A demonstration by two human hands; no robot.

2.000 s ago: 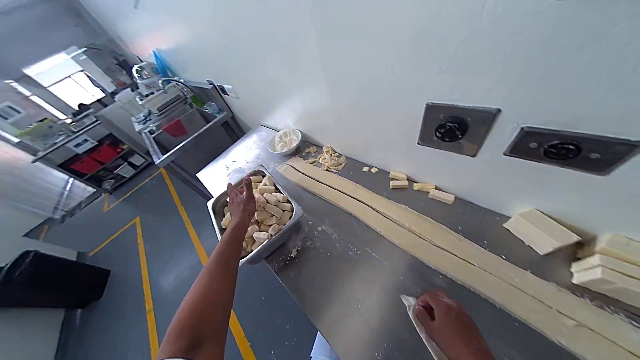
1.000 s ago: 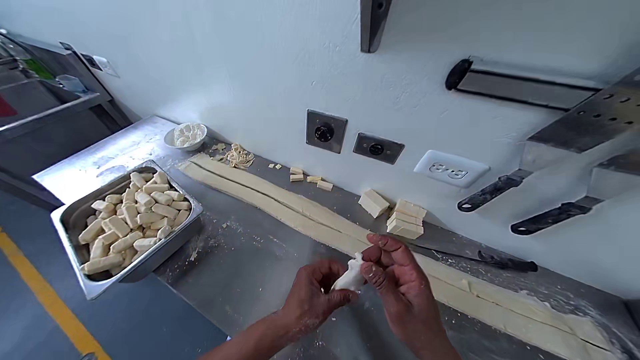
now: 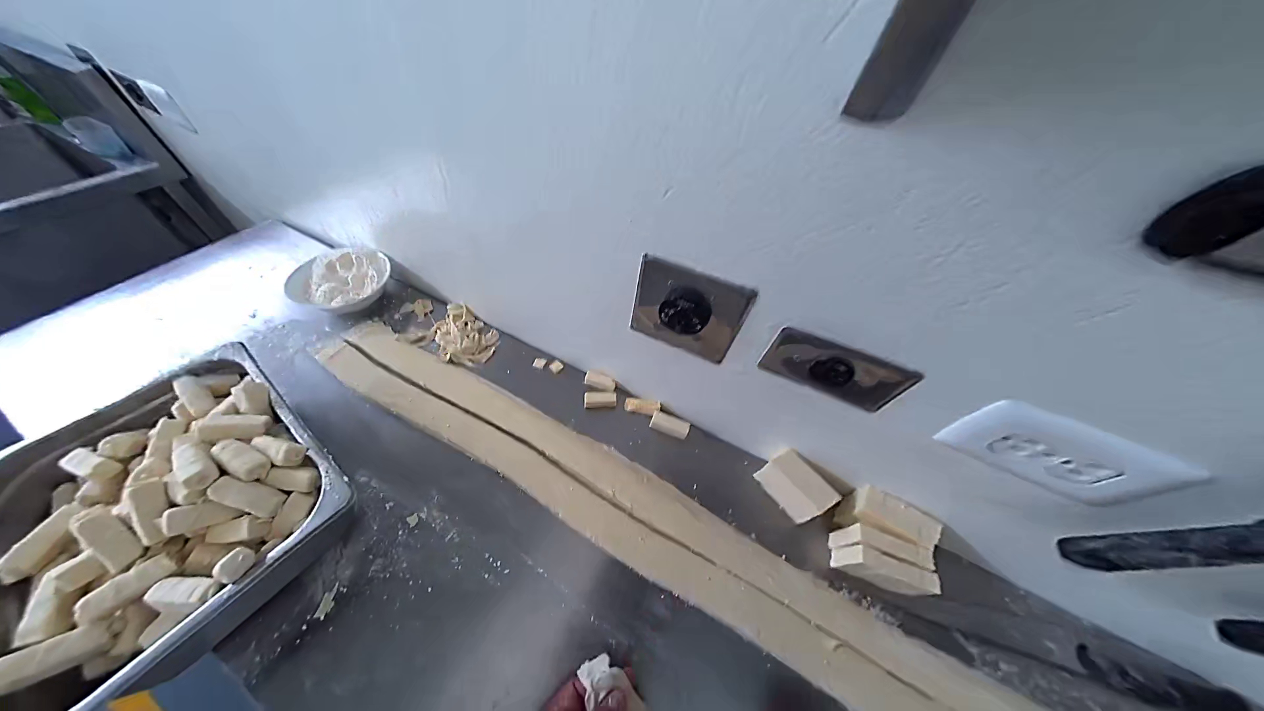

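At the bottom edge, the fingertips of what seems to be my left hand (image 3: 568, 697) grip a small, soft white piece, apparently dough (image 3: 600, 679); most of the hand is cut off. My right hand cannot be made out. Two long, flat dough strips (image 3: 553, 474) lie side by side across the steel table, a narrow gap between them. On the left, a deep steel pan (image 3: 336, 494) holds many short dough-wrapped sticks (image 3: 242, 459). Against the wall are pale cheese-like blocks (image 3: 884, 558), several small sticks (image 3: 670, 425) and a heap of thin dough scraps (image 3: 464, 336).
A white bowl of flour (image 3: 346, 279) stands at the table's back corner. The white wall carries two metal-plated sockets (image 3: 683, 311) (image 3: 831, 370), a white outlet plate (image 3: 1071, 454) and black-handled tools (image 3: 1165, 546). Steel shelving (image 3: 89, 188) stands at the far left.
Both hands were together around the white piece near the strips; now only fingertips with it show at the bottom edge. Earlier still, one hand was over the pan. The view has shifted strongly.
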